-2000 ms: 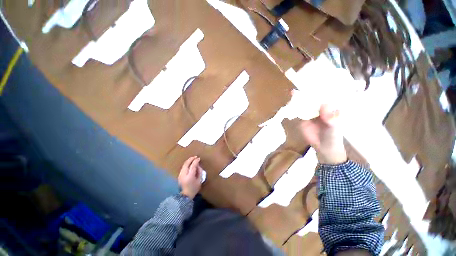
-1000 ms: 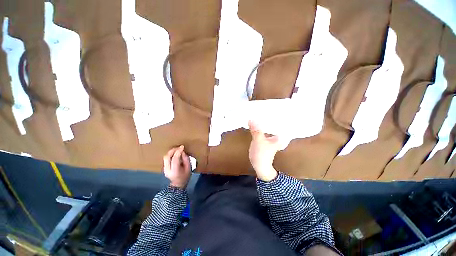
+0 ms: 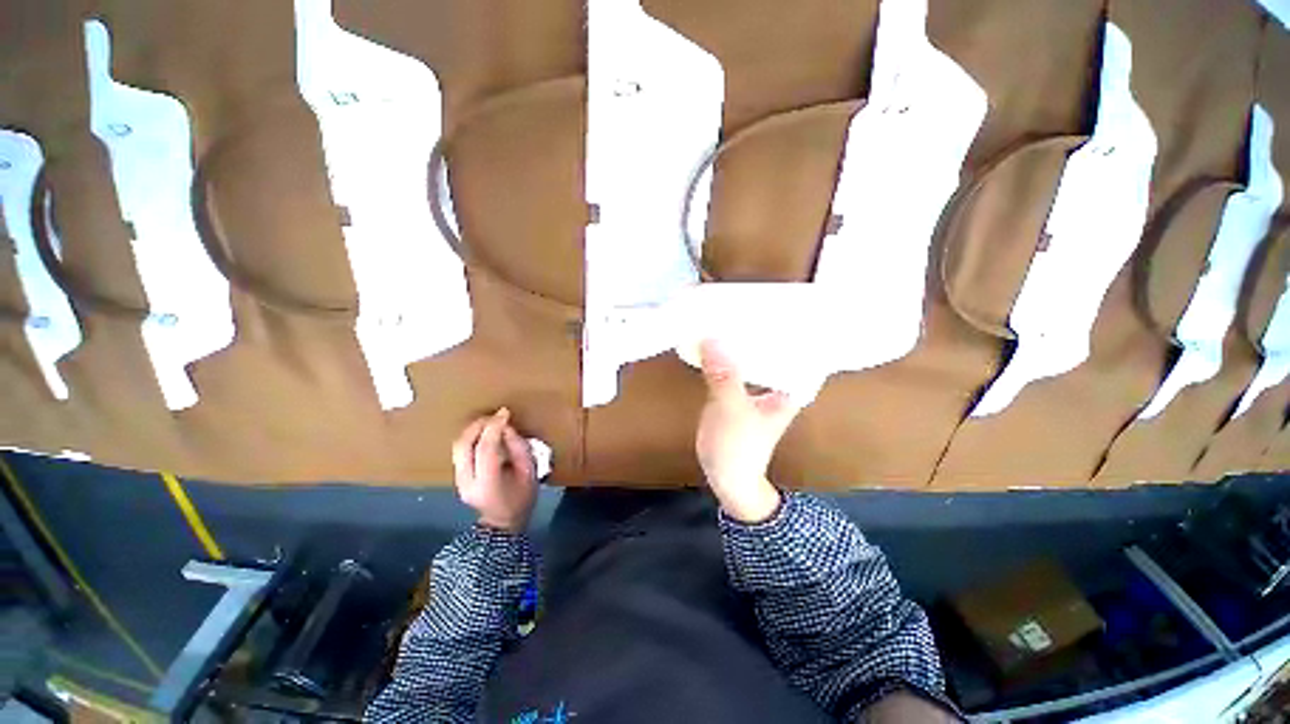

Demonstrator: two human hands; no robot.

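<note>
My right hand (image 3: 743, 439) holds a white glue bottle (image 3: 757, 328) over the lower ends of two white templates; its outline blends with them. My left hand (image 3: 495, 474) holds a small white wad (image 3: 539, 457) near the front edge of the brown panels. Brown bag panels (image 3: 524, 382) overlap in a long row. A white template (image 3: 654, 156) with a stepped outline lies left of the bottle, and another white template (image 3: 905, 184) lies right of it. Thin brown handles (image 3: 488, 269) curve between the templates. The bottle's nozzle cannot be told from the white pieces.
More white templates (image 3: 396, 198) continue left and right along the row. The table's front edge runs just before my body. Below it are a cardboard box (image 3: 1029, 617) at right, a grey metal frame (image 3: 212, 637) at left and a yellow floor line (image 3: 193, 515).
The view has swung from the slanted row to face it squarely, then shifted slightly. My right hand with the bottle has come from the far side to the near ends of the templates.
</note>
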